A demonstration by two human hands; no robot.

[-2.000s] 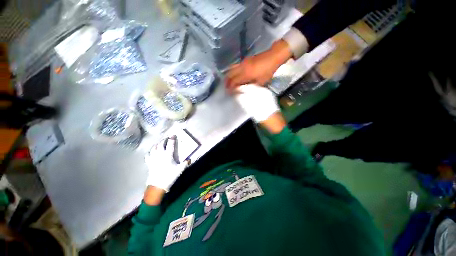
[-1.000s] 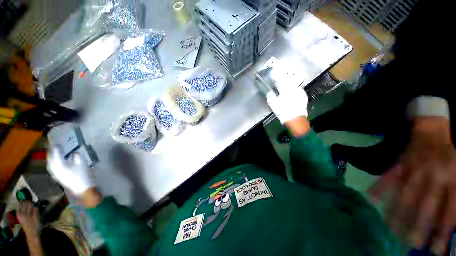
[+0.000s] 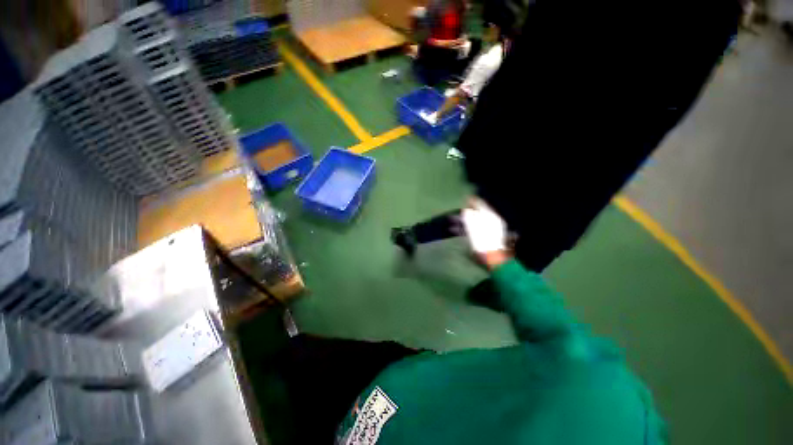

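Note:
My right hand [image 3: 484, 228], in a white glove, is raised over the floor, away from the table. It is small and blurred against a person in dark clothing, and I cannot tell whether it touches them or how its fingers are set. My left hand is out of the picture. A pale sheet-metal panel [image 3: 183, 350] with small holes lies flat near the edge of the metal-topped table [image 3: 187, 261], beside the stacked panels.
Tall stacks of grey slotted panels [image 3: 104, 113] stand at the left, with a wooden pallet [image 3: 209, 213] beside the table. Blue bins [image 3: 337, 184] sit on the green floor. The dark-clothed person [image 3: 600, 96] stands close at the right. Another person [image 3: 483, 69] reaches into a bin farther back.
The view has swung right, away from the fastener bags. My left hand has left the picture. My right hand is off the panel and out over the floor; the panel lies on the table.

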